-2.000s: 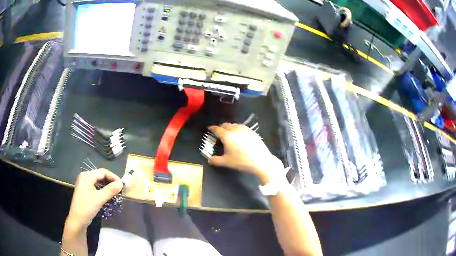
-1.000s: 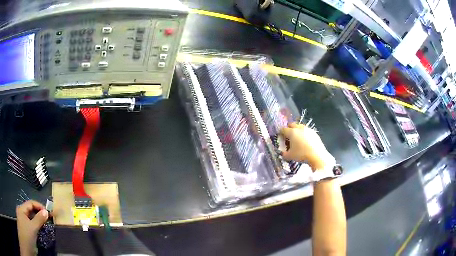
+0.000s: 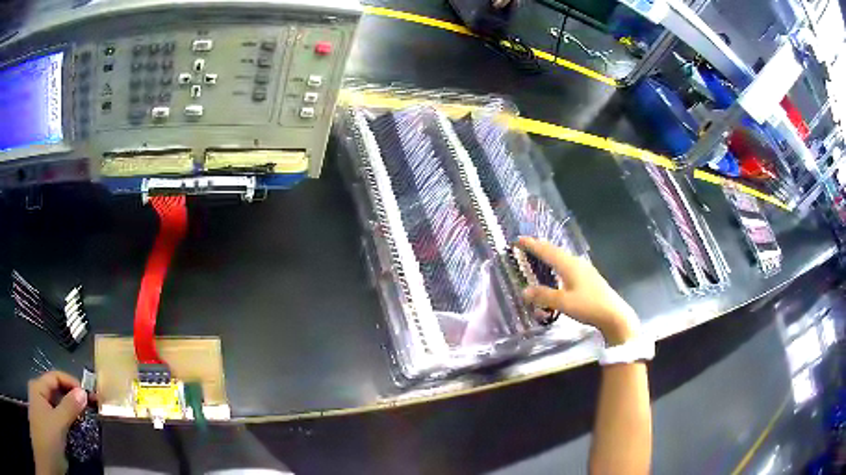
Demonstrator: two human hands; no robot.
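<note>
My left hand point(image 3: 56, 408), at the lower left edge of the picture, pinches a white connector point(image 3: 88, 378) between thumb and fingers. Thin wires stick out above it and a dark speckled bundle point(image 3: 83, 436) hangs below. My right hand point(image 3: 580, 295) is over the lower right of the clear plastic tray point(image 3: 399, 357), thumb and fingers apart, around the near end of a row of cable assemblies point(image 3: 524, 269). Whether the fingertips touch them I cannot tell. The tan test board point(image 3: 209, 357) with its yellow-white socket point(image 3: 158, 397) is right of my left hand.
The cable tester point(image 3: 223, 121) stands at the upper left, with the red ribbon cable point(image 3: 153, 297) running to the board. A small fanned pile of cable assemblies point(image 3: 60, 315) lies at the far left. More bagged rows point(image 3: 686, 227) lie at the right.
The view has turned right. My right hand went from the small pile beside the board to the tray, and its fingers have spread. That small pile is gone from the bench. My left hand still holds the connector.
</note>
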